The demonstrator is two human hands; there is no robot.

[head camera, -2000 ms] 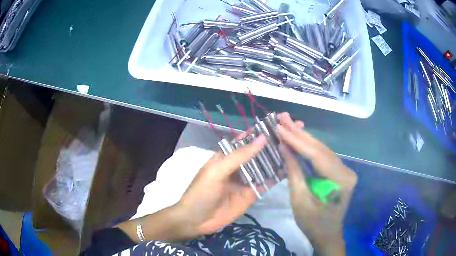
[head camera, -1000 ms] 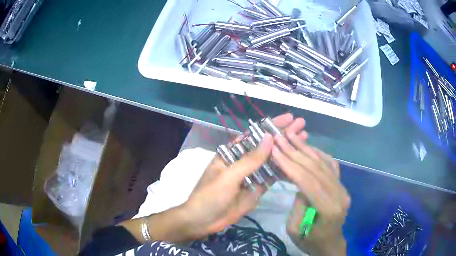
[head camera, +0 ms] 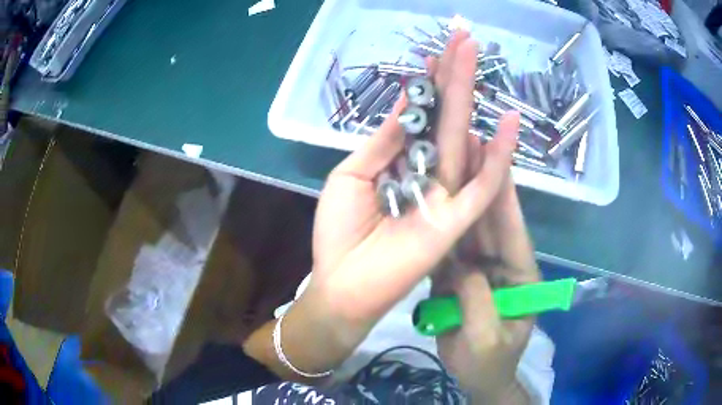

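My left hand point(head camera: 372, 253) is raised with the palm towards me, above the bench's front edge. It is closed around several silver cylinders point(head camera: 419, 154), seen end-on, with thin pale rods pointing at the camera. Their bodies and wires are mostly hidden. My right hand point(head camera: 483, 352) is behind and to the right of my left hand, partly hidden by it. It holds a green-handled tool point(head camera: 534, 299), lying roughly level with its blurred tip to the right. Whether my right fingers also touch the cylinders I cannot tell.
A white tray point(head camera: 289, 126) with a loose heap of cylinders stands behind the hands. A blue tray point(head camera: 673, 178) with thin silver pieces is at the right, paper labels point(head camera: 632, 103) beside the white tray. Below are a carton with clear plastic point(head camera: 154, 293) and a lower blue bin point(head camera: 689, 360).
Both hands have risen, and the cylinders have turned from side-on to end-on, rods towards the camera. The green tool now lies level across my right hand. The view has shifted left.
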